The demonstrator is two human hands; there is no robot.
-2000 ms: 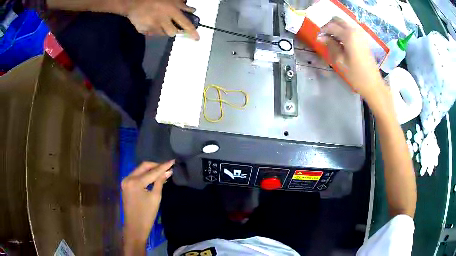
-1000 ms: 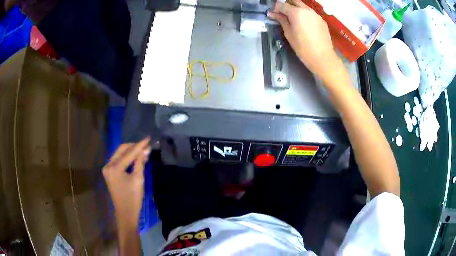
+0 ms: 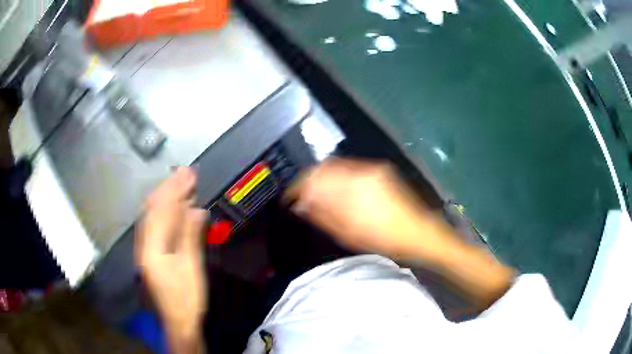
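The picture is blurred and the view is turned to the right. My left hand (image 3: 170,235) is raised in front of the control panel, near the plate's front edge; I cannot tell whether it holds anything. My right hand (image 3: 346,200) is at the right end of the control panel (image 3: 253,193), its fingers bent in; what is between them is hidden. The grey machine plate (image 3: 187,90) carries the slotted clamp bar (image 3: 135,121). A thin dark rod (image 3: 62,119) reaches from the left toward the fixture (image 3: 98,75).
An orange-red box (image 3: 159,21) is at the plate's far side. A white ridged strip (image 3: 59,221) lies along its left side. The red stop button (image 3: 220,232) is beside my left hand. Pale discs (image 3: 382,43) lie on the green bench (image 3: 485,131).
The view has swung right, showing more of the green bench. My right hand has left the fixture and come back to the panel's right end. My left hand is now close to the panel.
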